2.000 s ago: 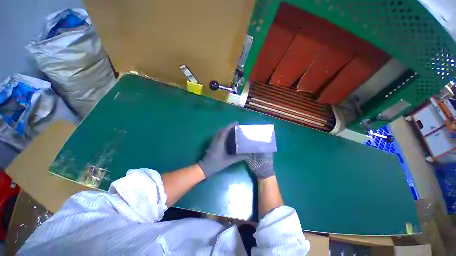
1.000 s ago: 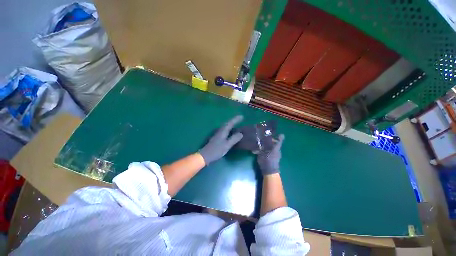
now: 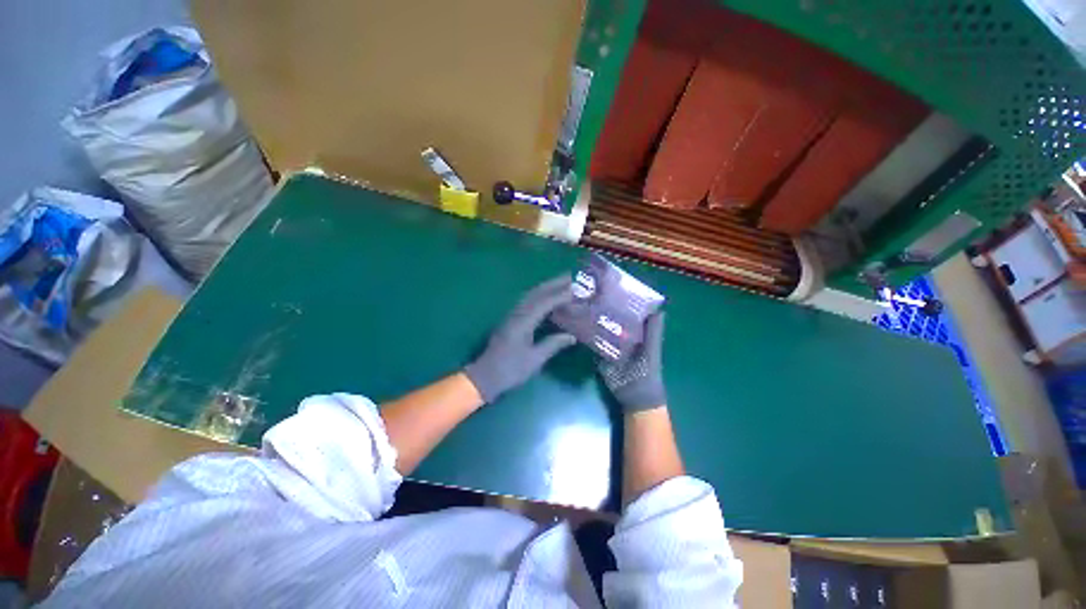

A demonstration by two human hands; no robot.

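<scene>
A dark grey product box with white print is held tilted above the green tabletop, in front of the tunnel opening. My left hand, in a grey knitted glove, is at the box's left side, with its fingers against it. My right hand, also gloved, grips the box's lower right side. The upper right side of the box shines. Whether film covers all of it I cannot tell.
The roller conveyor lies under rust-red tunnel curtains. A clamp knob and yellow holder stand at the back edge. Shipping carton flaps and dark boxes show below right. Waste sacks stand left.
The box has been turned; its printed face now shows, where a shiny face was before. My left hand, apart from the box's top a second ago, is now closer against it.
</scene>
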